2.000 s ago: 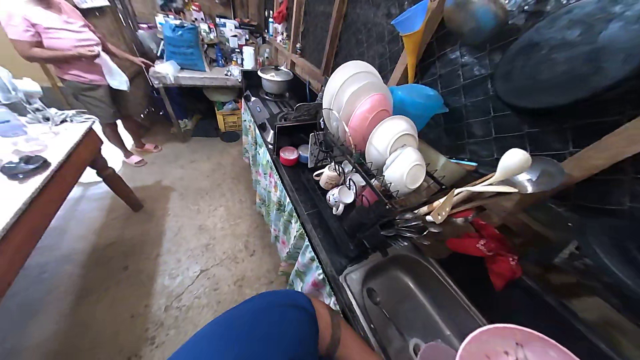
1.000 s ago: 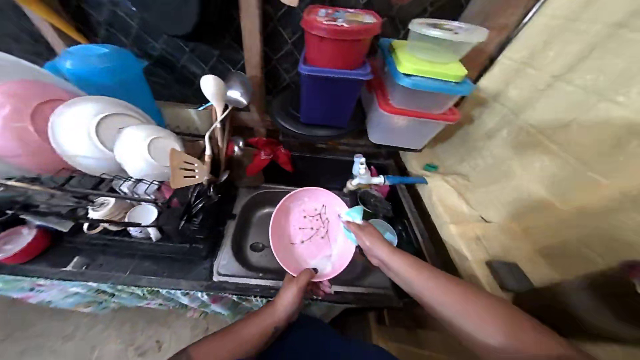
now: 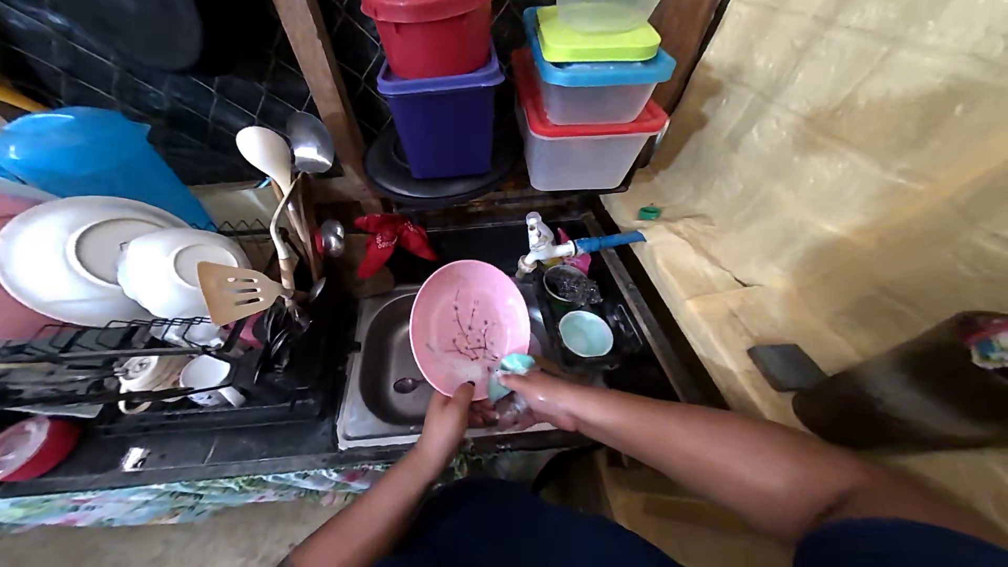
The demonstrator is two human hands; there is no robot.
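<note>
A pink plate (image 3: pixel 470 327) with a dark branch pattern is tilted over the stainless steel sink (image 3: pixel 370 354). My left hand (image 3: pixel 453 413) grips its lower rim, thumb on the face and the other fingers partly hidden beneath. At the lower right rim, my right hand (image 3: pixel 535 398) holds a light green sponge (image 3: pixel 513 366) against the plate, with some suds nearby. Below the plate's left side a spoon (image 3: pixel 407 385) lies in the basin. Right of the plate are a light green bowl (image 3: pixel 585 334) and a cup (image 3: pixel 563 282) with dark scouring material on it.
A white faucet (image 3: pixel 542 244) with a blue handle or pipe stands behind the sink. To the left, a black dish rack (image 3: pixel 197 331) holds bowls and mugs beside upright utensils. Lidded plastic containers (image 3: pixel 583 150) are stacked above. A red cloth (image 3: pixel 390 242) hangs behind the basin.
The view has swung right from the room to the sink. Since one second ago, my right hand and the sponge have moved from the plate's right rim down to its lower right.
</note>
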